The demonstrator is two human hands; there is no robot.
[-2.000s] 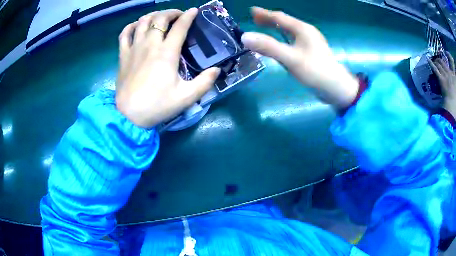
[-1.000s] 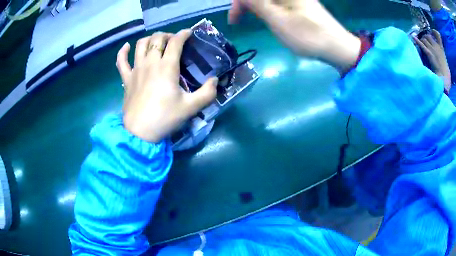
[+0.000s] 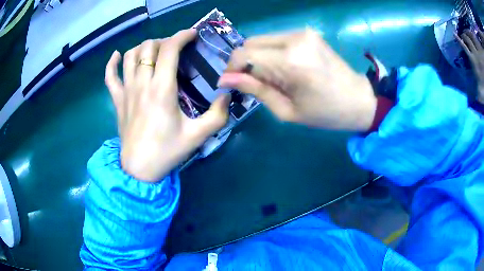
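Note:
The open device unit (image 3: 204, 79) lies tilted on the green belt, with a black inner module (image 3: 197, 66), thin wires and a light housing edge showing. A white round base (image 3: 216, 143) shows under its lower side. My left hand (image 3: 159, 98) lies over the unit's left side, fingers on its upper edge and thumb at its lower edge, gripping it. My right hand (image 3: 297, 79) is over the unit's right part, fingers curled and pinched together. A small dark tip shows between its fingers; I cannot tell what it is. The hand hides the unit's right side.
The glossy green belt (image 3: 297, 169) curves across the view. A white board with black strap (image 3: 74, 42) is at the upper left. A white disc (image 3: 6, 206) is at the far left edge. Another person's hand (image 3: 472, 53) is at another unit (image 3: 447, 45) at the upper right.
My right hand has come back down onto the unit from the upper right, its fingers now curled. The black cable loop is no longer visible. My left hand stays on the unit.

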